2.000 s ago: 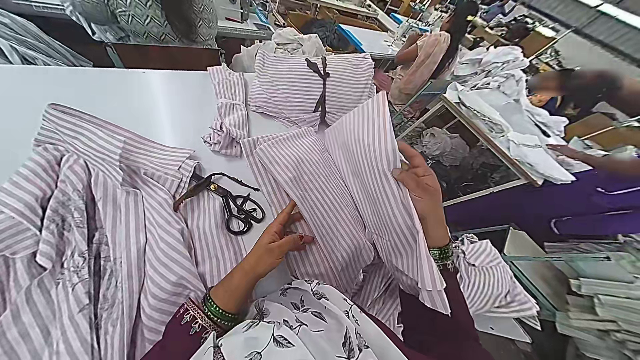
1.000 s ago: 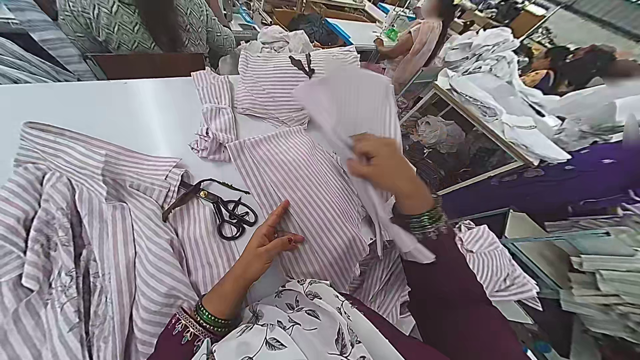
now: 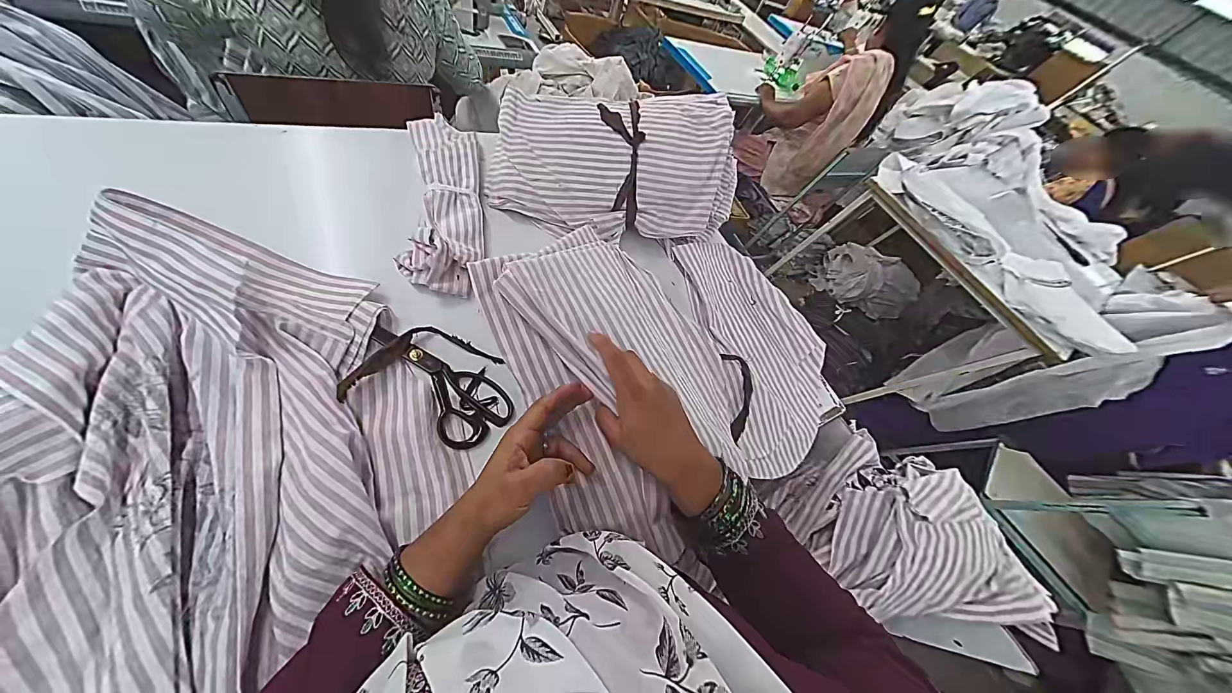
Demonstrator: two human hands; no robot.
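Striped fabric pieces [image 3: 616, 308] lie stacked at the middle of the white table. My right hand [image 3: 650, 414] rests on their upper layer, fingers extended. Beside it my left hand [image 3: 539, 457] touches the stack's left part with its index finger, the other fingers curled and apart. Black-handled scissors [image 3: 448, 385] lie left of the stack, their blades partly under a dark cloth strip. A striped garment with a collar band [image 3: 221, 289] spreads over the left side. Behind the stack are a striped bundle tied with a dark strip [image 3: 568, 159] and a smaller tied bundle [image 3: 452, 212].
More striped cloth [image 3: 924, 539] hangs at the table's right side. A metal-framed rack [image 3: 962, 269] holds white fabric. Stacked pieces [image 3: 1165, 597] stand at lower right. One person [image 3: 828, 106] sits by a sewing machine; others are seen behind the table and at the right.
My right hand has let go of the raised striped piece and come down beside my left hand. The upper layer now lies on the stack, and a rounded striped piece shows at its right.
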